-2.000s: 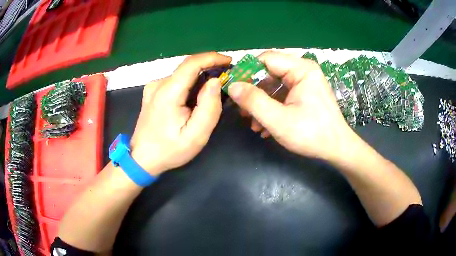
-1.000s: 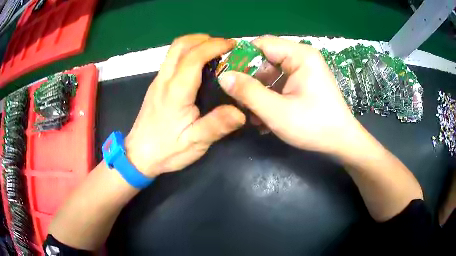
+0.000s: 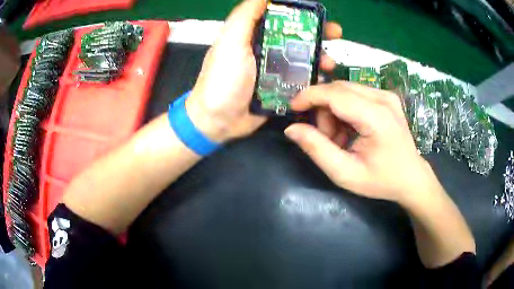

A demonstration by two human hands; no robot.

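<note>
My left hand (image 3: 228,79) holds a dark phone housing (image 3: 258,68) upright at the top centre, with its fingers behind the right side. A green circuit board (image 3: 287,56) with a silvery-pinkish middle lies inside the housing. My right hand (image 3: 360,135) is at the lower right of the housing. Its index fingertip is at the board's lower right edge, and its thumb is apart, just below the housing. I see nothing held in it. A blue band is on my left wrist.
A red tray (image 3: 93,113) with a column and a bunch of boards lies at left. A board pile (image 3: 451,121) fans out at right. Small loose parts (image 3: 509,186) lie at far right. A green conveyor belt (image 3: 186,8) runs beyond the white edge, with another red tray (image 3: 79,10).
The housing now shows fully with the board inside it; before, my right hand held the board over the mostly hidden housing. My left hand has moved up and right. The view has shifted.
</note>
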